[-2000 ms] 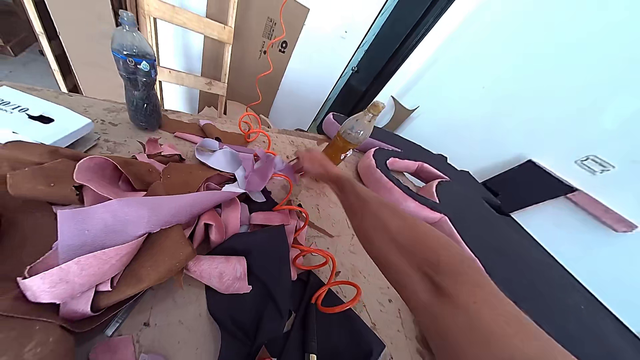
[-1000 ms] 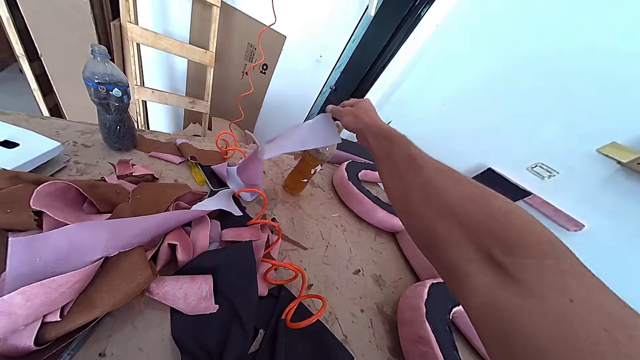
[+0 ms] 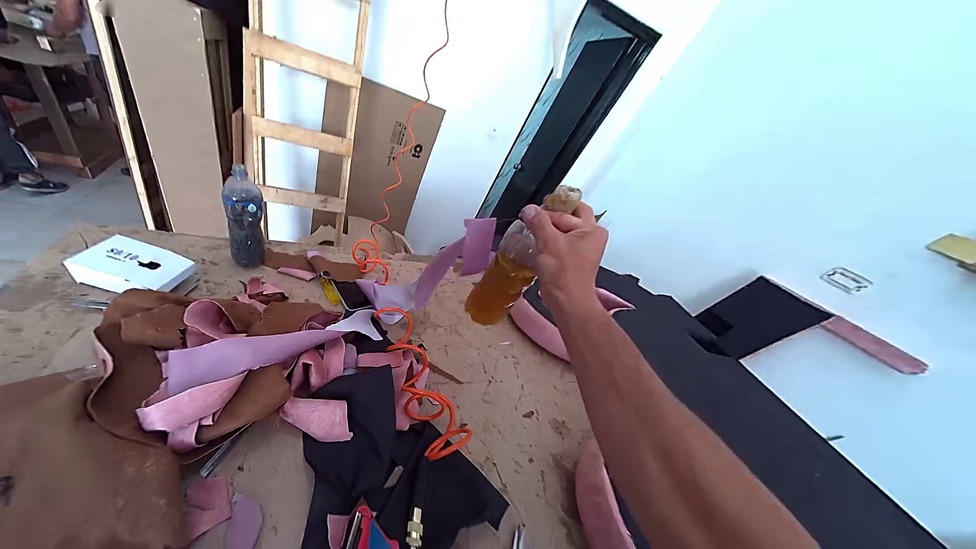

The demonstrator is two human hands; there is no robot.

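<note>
My right hand (image 3: 573, 248) grips the neck of a clear plastic bottle (image 3: 499, 286) of amber liquid, tilted and lifted off the workbench, its top covered by a tan lump. A lilac leather strip (image 3: 442, 267) runs from near that hand down to the scraps. My left hand is out of view. Pink, lilac and brown leather scraps (image 3: 252, 351) lie heaped at the left, beside black fabric (image 3: 354, 450). An orange coiled air hose (image 3: 419, 393) crosses them. A phone (image 3: 351, 295) and a yellow-handled tool (image 3: 330, 290) lie behind the heap.
A dark-filled plastic bottle (image 3: 244, 221) and a white box (image 3: 130, 263) stand at the back left. Black panels with pink edging (image 3: 537, 328) lie along the right. A wooden frame (image 3: 301, 133) and cardboard (image 3: 377, 152) lean on the wall. A person's legs (image 3: 19, 164) show far left.
My right hand has gone from the lilac strip's end to the amber bottle, which was standing on the bench and is now lifted and tilted. The strip hangs lower than a second ago.
</note>
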